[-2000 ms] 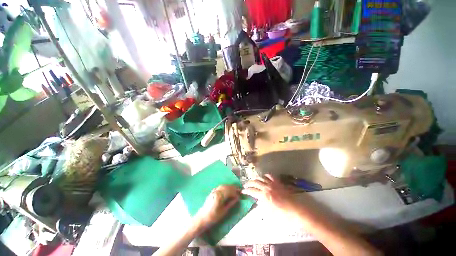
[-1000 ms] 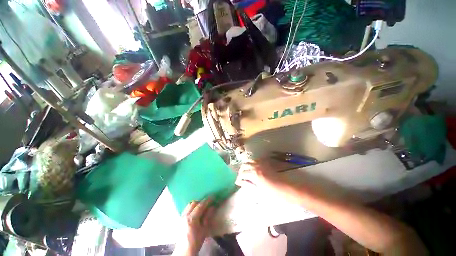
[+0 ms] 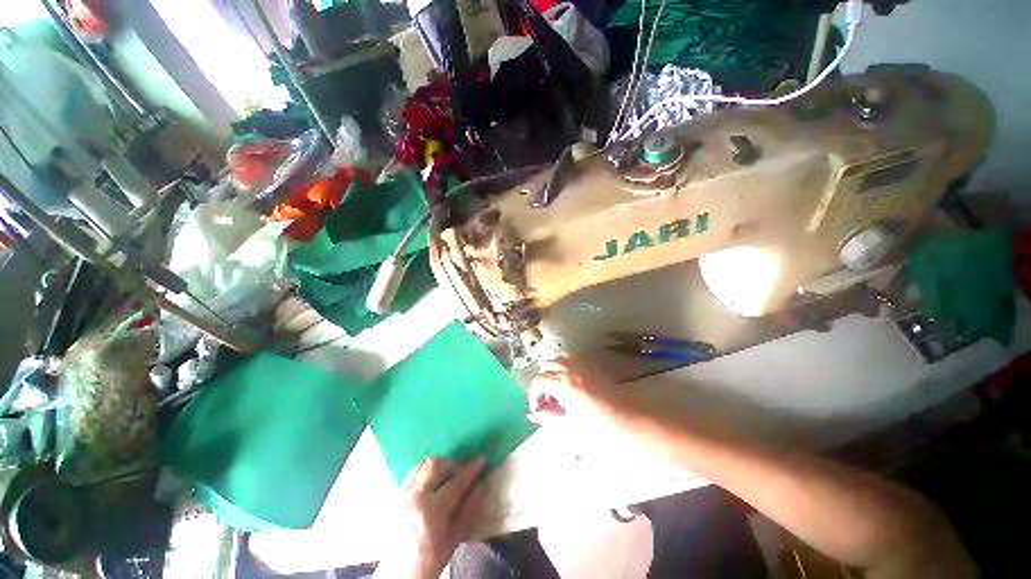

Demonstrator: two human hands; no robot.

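A green fabric panel (image 3: 447, 402) lies on the white sewing table, its right corner at the needle area of the beige sewing machine (image 3: 724, 204). My left hand (image 3: 444, 498) rests with its fingers flat on the panel's lower edge. My right hand (image 3: 560, 396) is by the presser foot at the panel's right edge, fingers bent together; glare hides whether it pinches the cloth. More green panels (image 3: 266, 441) lie stacked to the left, touching the first panel's left corner.
Blue-handled snips (image 3: 661, 347) lie under the machine arm. A pale handle (image 3: 386, 285) on a bent rod stands left of the head. Green cloth (image 3: 362, 243), an orange bag (image 3: 322, 201) and clear plastic bags (image 3: 232, 255) crowd the left rear. Green cloth (image 3: 961, 283) hangs at the right end.
The view has tilted down and closer. My left hand has moved from beside my right hand to the panel's lower edge. The panel has turned slightly and its surface is more exposed.
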